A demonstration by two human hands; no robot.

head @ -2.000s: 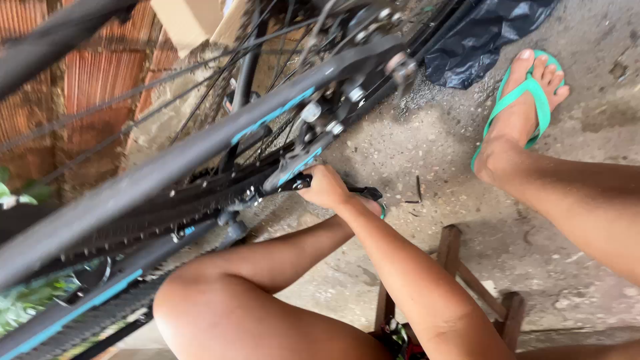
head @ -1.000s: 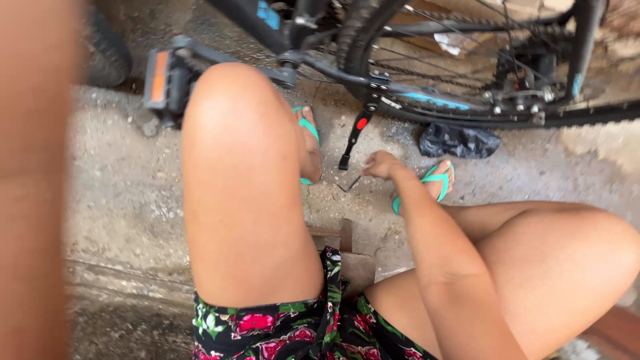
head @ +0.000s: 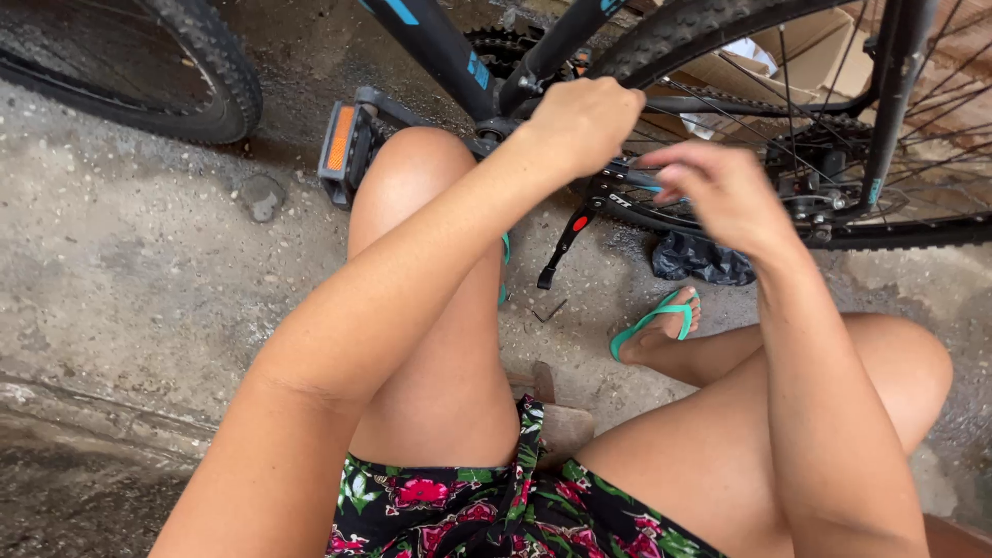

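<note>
My left hand (head: 587, 124) is over the bicycle's rear tyre near the frame, fingers curled; its grasp is hidden behind the hand. To its right my right hand (head: 717, 194), slightly blurred, hovers by the chainstay with thumb and fingers apart and nothing seen between them. A black kickstand (head: 568, 242) with a red oval mark hangs from the chainstay area, just below the hands. An L-shaped hex key (head: 549, 311) lies on the concrete floor below the kickstand's foot. The bicycle frame (head: 442, 56) is black with blue marks.
A pedal (head: 341, 155) with an orange reflector stands beside my left knee. The front tyre (head: 232, 93) is at upper left. A black plastic bag (head: 701, 260) lies under the rear wheel, a cardboard box (head: 829, 54) behind it. A wooden stool (head: 566, 430) is beneath me.
My left hand has come onto the bicycle by the rear tyre. My right hand has moved up from near the hex key on the floor to the chainstay.
</note>
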